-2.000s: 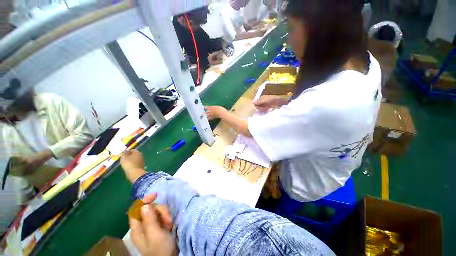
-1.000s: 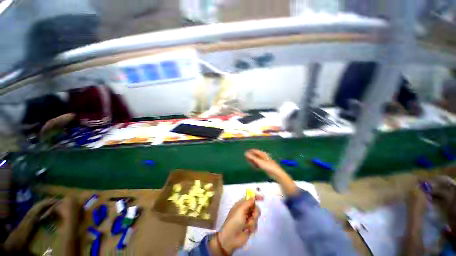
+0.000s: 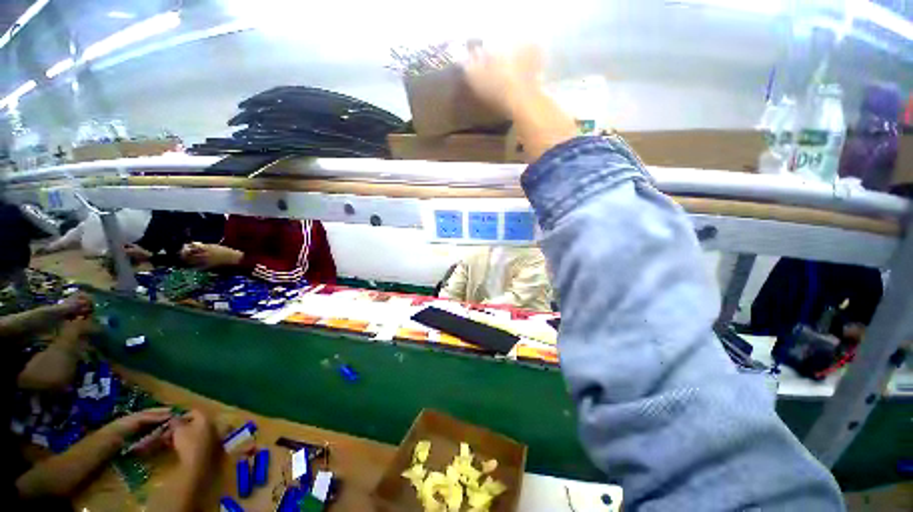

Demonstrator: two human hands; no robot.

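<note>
My right hand (image 3: 506, 82), in a denim sleeve, is raised to a small brown box (image 3: 445, 100) on the overhead shelf. Thin dark strands stick up from that box. Glare washes out my fingers, so I cannot tell whether they hold anything. My left hand is out of the picture. Below, an open cardboard tray (image 3: 513, 462) holds loose yellow insulating pieces (image 3: 455, 485). Part of the white work sheet (image 3: 561, 494) shows beside it at the bottom edge.
A shelf rail (image 3: 400, 172) crosses overhead with black pads (image 3: 300, 120) on it. The green belt (image 3: 270, 380) runs below and carries a blue battery pack (image 3: 347, 372). More packs lie left of the tray, beside a neighbour's hands (image 3: 165, 425). A post (image 3: 861, 370) stands right.
The view has turned left and up. My right hand has gone from over the belt up to the shelf box. My left hand, seen before with a yellow piece, has left the picture.
</note>
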